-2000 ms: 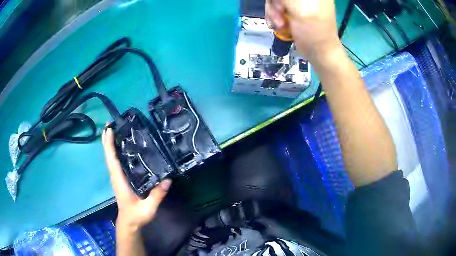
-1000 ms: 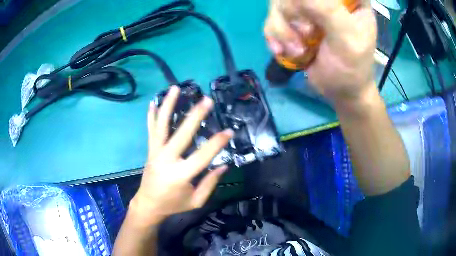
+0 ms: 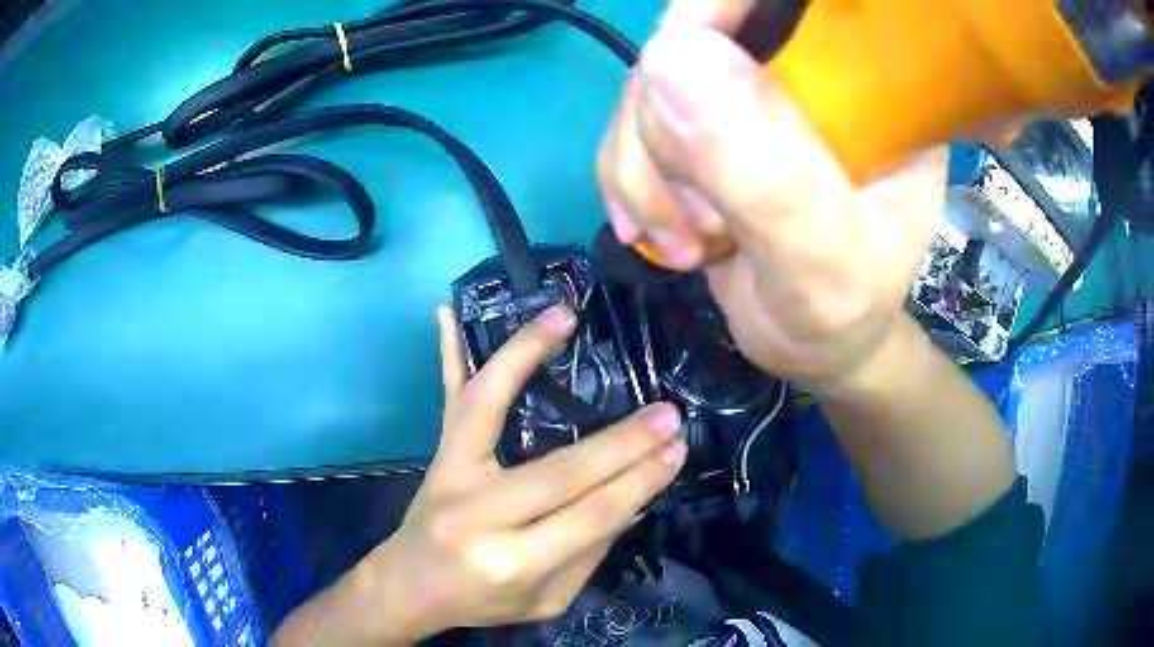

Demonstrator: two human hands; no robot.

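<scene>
Two open black housings lie side by side at the bench front, the left housing point(image 3: 494, 298) and the right housing point(image 3: 747, 423), with inner wires showing. My left hand point(image 3: 532, 506) is spread over the left housing, its fingertips on it and at the gap between the two. My right hand point(image 3: 785, 215) grips the orange electric screwdriver point(image 3: 936, 76), held up close to the camera. Its dark nose is over the top of the housings; the tip is hidden. Thick black power cords point(image 3: 487, 177) run from the housings to coiled bundles with yellow ties.
The screw feeder point(image 3: 974, 272) stands at the right with a black line beside it. Plugs in clear wrap point(image 3: 57, 171) lie at the far left. Film-lined blue crates stand below the bench, one at the lower left point(image 3: 215, 569) and one at the right point(image 3: 823, 493).
My right hand has brought the screwdriver from the screw feeder to over the housings. My left hand has moved from the left housing's sides onto its top. The view has shifted.
</scene>
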